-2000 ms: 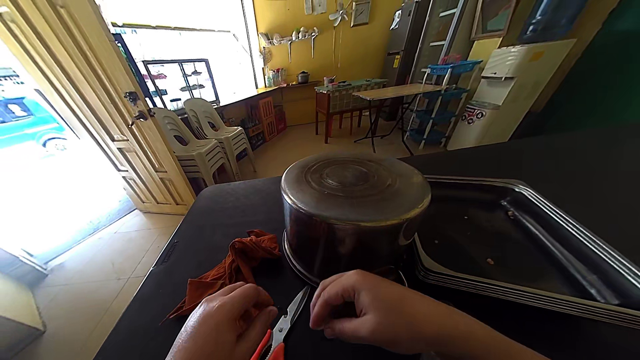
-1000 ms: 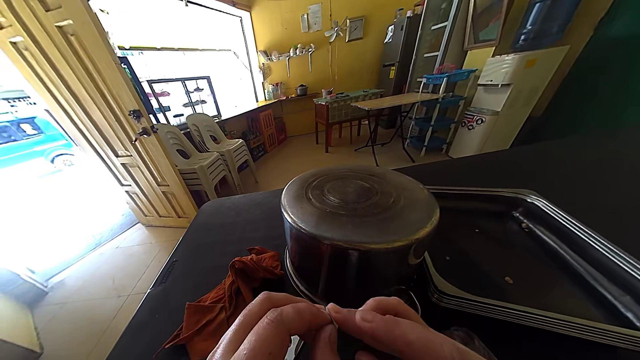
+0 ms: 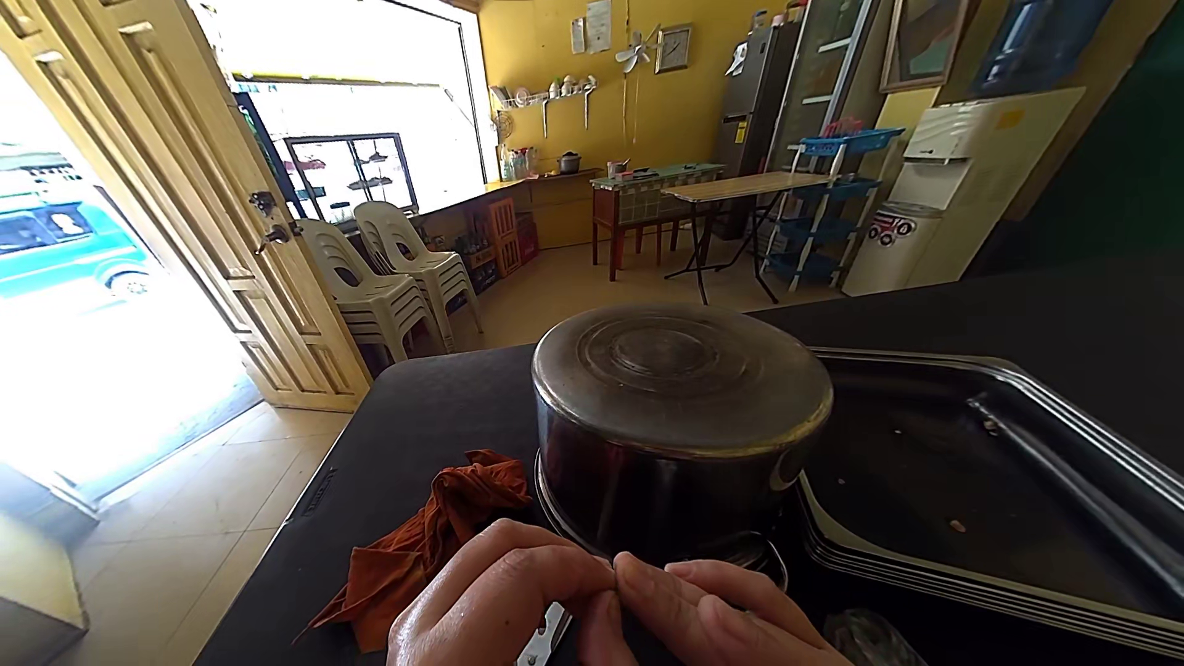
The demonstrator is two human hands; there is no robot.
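Note:
My left hand (image 3: 509,592) and my right hand (image 3: 712,615) meet at the bottom centre, thumbs and fingertips pinched together. Whatever may be between the fingertips is too small to tell. Part of the metal scissors (image 3: 546,638) shows below and behind my left hand. An upside-down metal pot (image 3: 680,416) stands just beyond both hands on the black table. To its left lies a crumpled rust-orange cloth (image 3: 444,532), close to my left hand. A dark, clear plastic-like item (image 3: 869,638) sits at the right of my right hand, only partly visible.
Stacked dark metal trays (image 3: 980,509) holding a few crumbs lie right of the pot on the black table (image 3: 435,398). Past the table are stacked white plastic chairs (image 3: 398,277), a folding table (image 3: 740,187), a shelf rack (image 3: 823,203), a water dispenser (image 3: 943,185) and an open wooden door (image 3: 250,231).
My hands were apart two seconds ago, with the orange-handled scissors lying between them. They have come together at the fingertips and now cover most of the scissors.

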